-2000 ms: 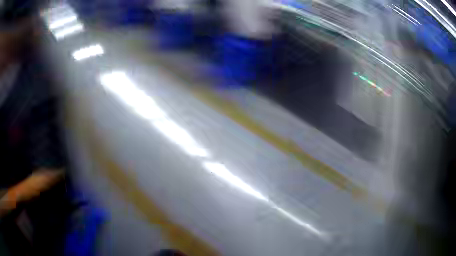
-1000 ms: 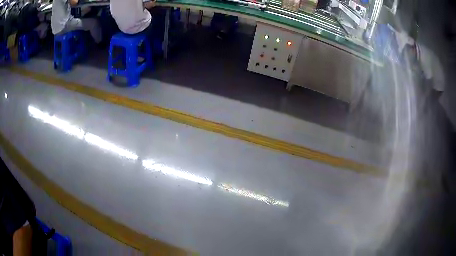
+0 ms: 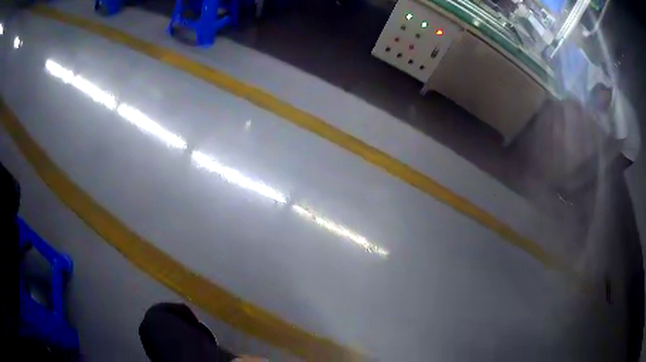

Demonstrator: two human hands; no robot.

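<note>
Neither of my hands can be made out in the picture. Nearest in front of me is the grey floor (image 3: 234,247), with a broken line of bright light reflections across it. A dark rounded shape (image 3: 173,332), perhaps a shoe, is cut off by the bottom edge. A small skin-toned patch beside it is too cut off to identify. A bright blue stool (image 3: 46,283) stands at the lower left, partly hidden by something dark at the left edge.
Two yellow lines (image 3: 312,124) cross the floor. Beyond stand a pale control box (image 3: 404,39) with green and red lights, a green-edged line (image 3: 489,39) and more blue stools (image 3: 205,21). A person (image 3: 620,117) is at the right, partly blurred.
The view has turned and tilted downward; the opposite line and stools sit higher and the seated people have left the picture. More of the near blue stool shows, and the dark rounded shape has appeared.
</note>
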